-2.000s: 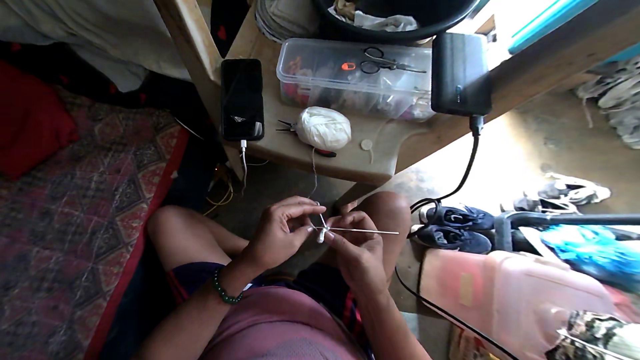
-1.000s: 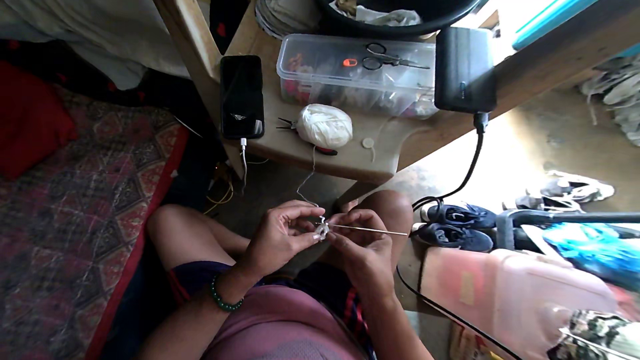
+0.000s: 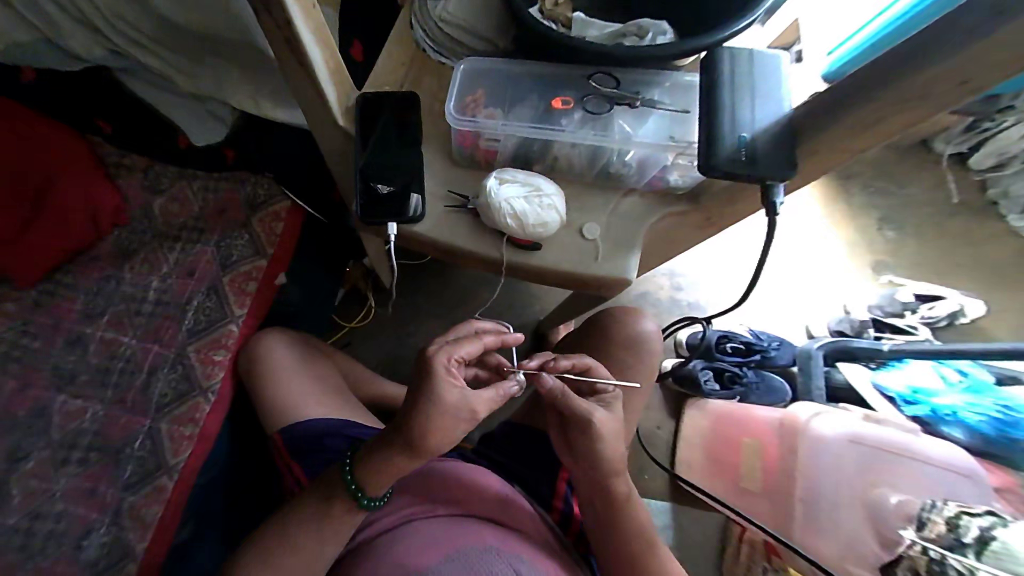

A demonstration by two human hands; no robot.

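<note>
Between finger and thumb, my left hand (image 3: 464,376) pinches a small piece of white crochet work (image 3: 519,382), with the yarn (image 3: 502,276) running over its raised index finger. My right hand (image 3: 582,408) grips a thin metal crochet hook (image 3: 604,381), whose tip lies at the work. The yarn leads up to a ball of white yarn (image 3: 522,203) on a plastic chair seat. Pliers (image 3: 525,243) lie partly hidden under the ball. Scissors (image 3: 628,99) and an orange stitch marker (image 3: 562,103) rest on a clear lidded plastic box (image 3: 496,132).
A phone (image 3: 390,156) with a white cable lies left of the yarn ball. At the right, a black power bank (image 3: 746,116) has a cable hanging down. A black basin (image 3: 640,48) stands behind the box. Dark shoes (image 3: 736,364) and a pink plastic container (image 3: 736,448) are right of my knee.
My left index finger has lifted away from the work, and the yarn now stretches from it down to the piece. The hook stays in my right hand and has shifted slightly.
</note>
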